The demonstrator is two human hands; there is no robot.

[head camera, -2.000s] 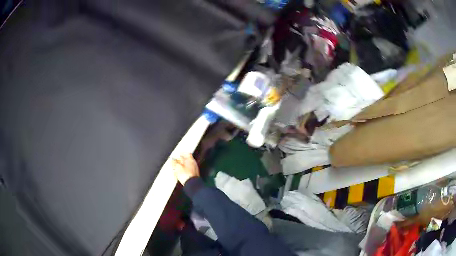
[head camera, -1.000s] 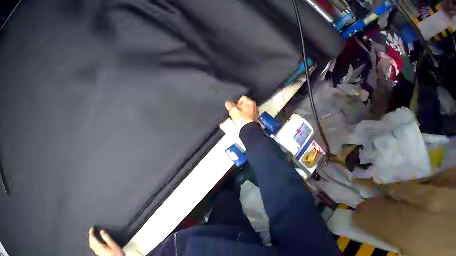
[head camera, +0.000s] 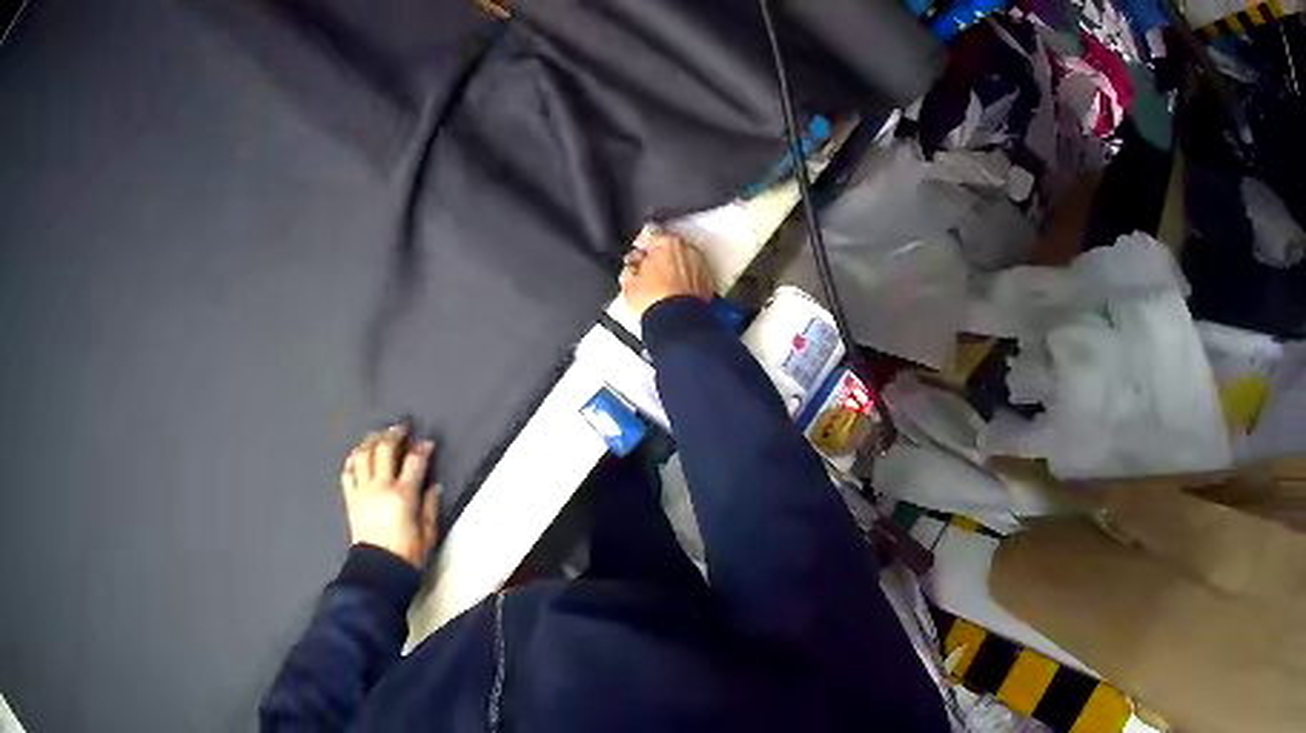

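Wide dark grey fabric [head camera: 215, 315] covers most of the white-topped table [head camera: 523, 494], with folds near its upper part. My left hand [head camera: 390, 494] lies on the fabric near its edge, palm down, fingers slightly apart, holding nothing that shows. My right hand [head camera: 669, 269] is at the fabric edge by the rail end, fingers curled; whether they pinch the cloth is hard to tell. A blue block [head camera: 613, 420] sits on the table edge below my right hand. Another blue block is mostly hidden behind my right sleeve.
A white box with labels [head camera: 794, 344] stands right of my right forearm. A black cable [head camera: 806, 186] hangs over the table edge. Paper and fabric scraps [head camera: 1117, 358] are heaped at right, with brown material [head camera: 1146, 587] and yellow-black striping [head camera: 1038, 687] at lower right.
My left hand has moved up and right onto the fabric and lies flatter. My right hand has shifted slightly up and left. The fabric by the rail has new folds, and more white table shows.
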